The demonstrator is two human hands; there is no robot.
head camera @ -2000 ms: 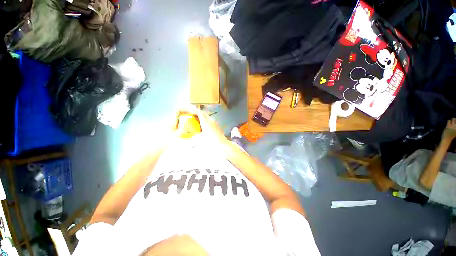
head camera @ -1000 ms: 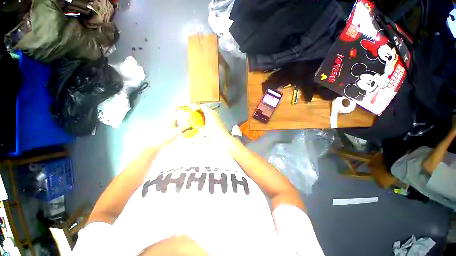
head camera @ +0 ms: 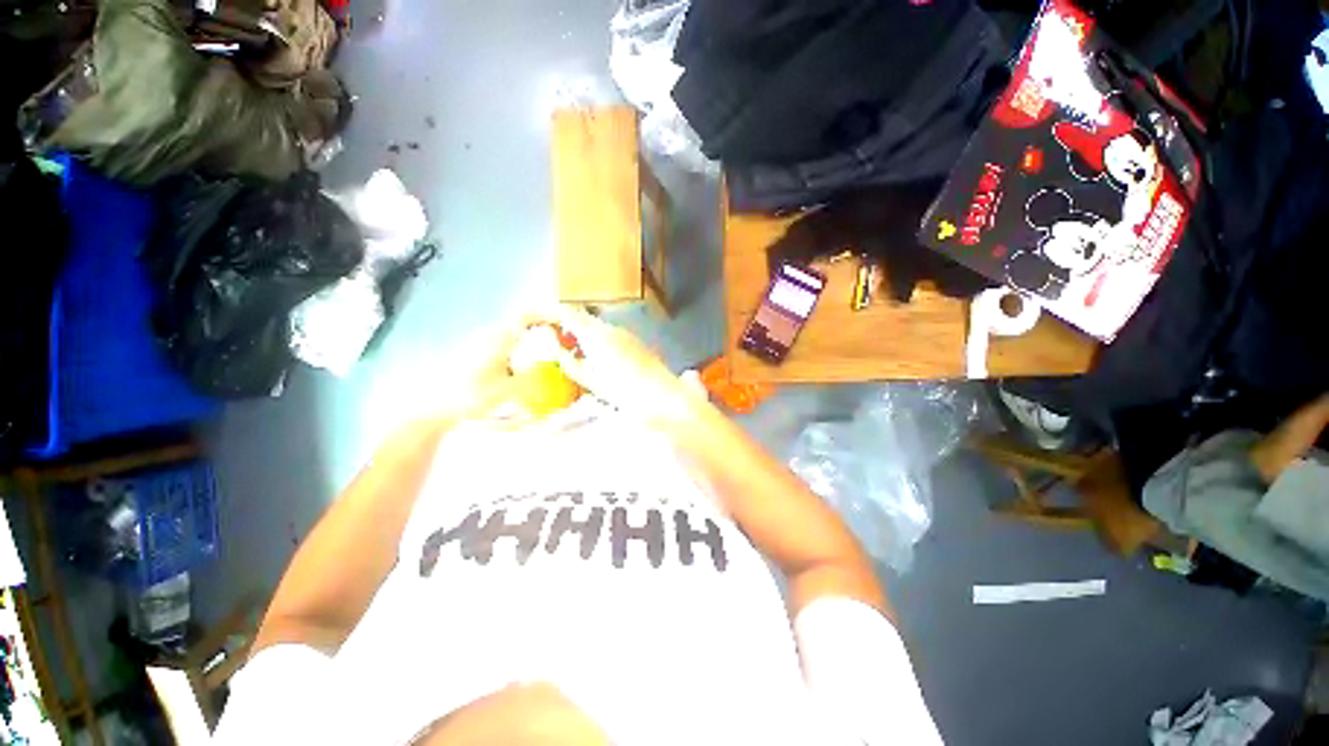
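An orange (head camera: 544, 388) is held between my two hands in front of my chest, with a pale whitish patch showing on its upper part. My left hand (head camera: 488, 382) is on its left side in the picture, washed out by glare. My right hand (head camera: 605, 364) is on its right side. The finger outlines are blurred, but both hands close around the orange. A smartphone (head camera: 784, 312) with a lit screen lies on the wooden table (head camera: 875, 343) to the right.
A wooden stool (head camera: 596, 204) stands ahead. The table bears dark garments (head camera: 845, 102), a cartoon-mouse box (head camera: 1071, 190), a tape roll (head camera: 1003, 311) and a small yellow-black tool (head camera: 863, 286). Clear plastic (head camera: 875, 474) lies below. Another person's arm (head camera: 1294, 434) shows at the right edge.
The orange has turned in my hands; its pale patch now shows at the top and the orange-coloured part is lower. The hands stay in front of my chest.
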